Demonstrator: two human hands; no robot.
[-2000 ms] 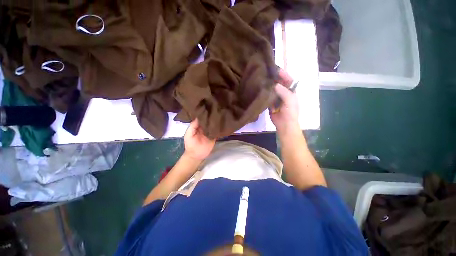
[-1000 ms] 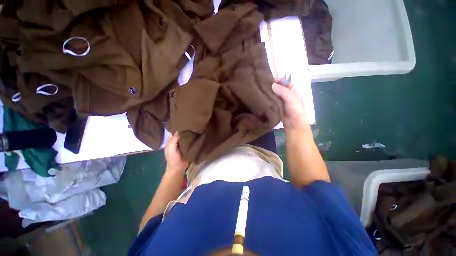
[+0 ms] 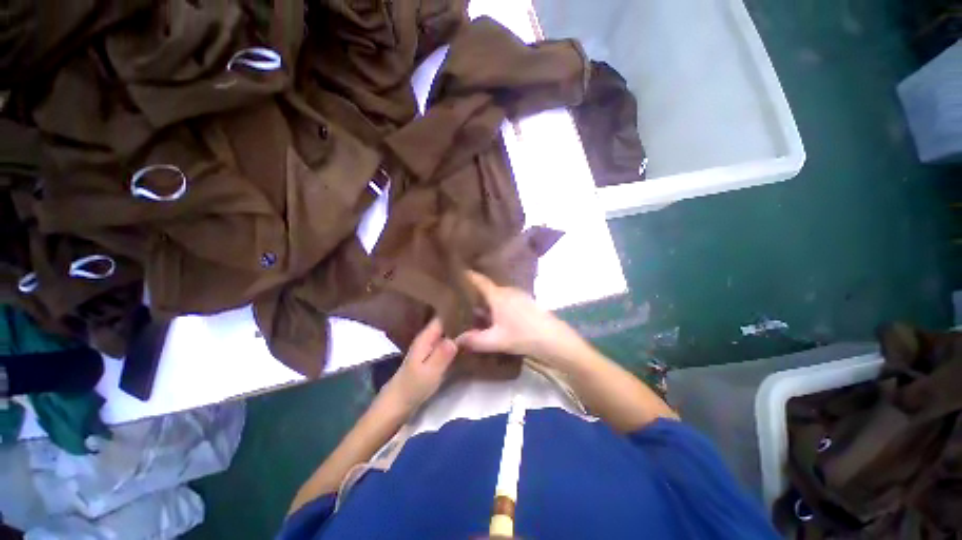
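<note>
A brown garment (image 3: 422, 237) lies over the front edge of the white table (image 3: 575, 227), its near part held up at the edge. My left hand (image 3: 425, 364) pinches the garment's near edge between thumb and fingers. My right hand (image 3: 514, 322) grips the same part just to the right, fingers curled over the cloth. The two hands are almost touching. Small snaps or buttons show on the garment left of my hands. Whether my right hand also holds a small tool is hidden.
Brown garments with white loops (image 3: 158, 184) are heaped at the left. A black bottle (image 3: 53, 371) and a phone (image 3: 143, 359) lie at the left edge. A white tub (image 3: 775, 169) stands beyond the right edge, another tub (image 3: 773, 422) lower right. White sheeting (image 3: 137, 464) is lower left.
My hands have come together at the garment's near edge; my right hand moved left and down from its right side. The garment lies flatter. The view has shifted, showing more on the right.
</note>
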